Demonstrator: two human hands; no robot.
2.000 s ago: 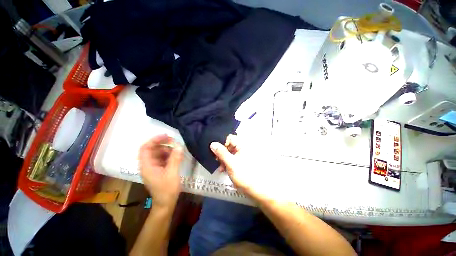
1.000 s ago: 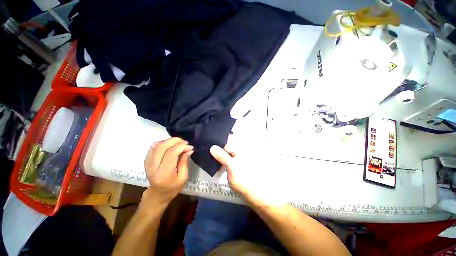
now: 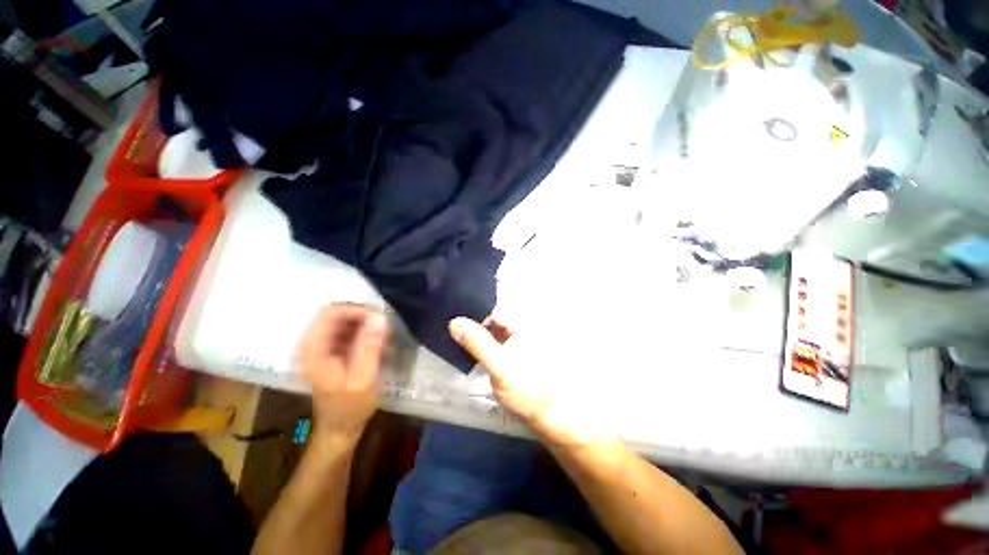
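A large dark garment piece [image 3: 434, 184] lies over the upper left and middle of the white sewing table, with a narrow corner pointing to the front edge. My right hand [image 3: 504, 363] pinches that corner's right side between thumb and fingers. My left hand [image 3: 345, 352] is blurred, to the left of the corner and apart from it, fingers curled; whether it holds anything small cannot be told.
The white sewing machine [image 3: 759, 152] stands at the right, with yellow thread above it. A smartphone [image 3: 819, 331] lies right of the needle area. A red basket [image 3: 136, 417] with bagged items is at the left, another [image 3: 136, 152] behind it. A ruler runs along the front edge.
My left hand came to the cloth corner a second ago and has now moved left, away from it. My right hand stays on the corner. The view has shifted slightly.
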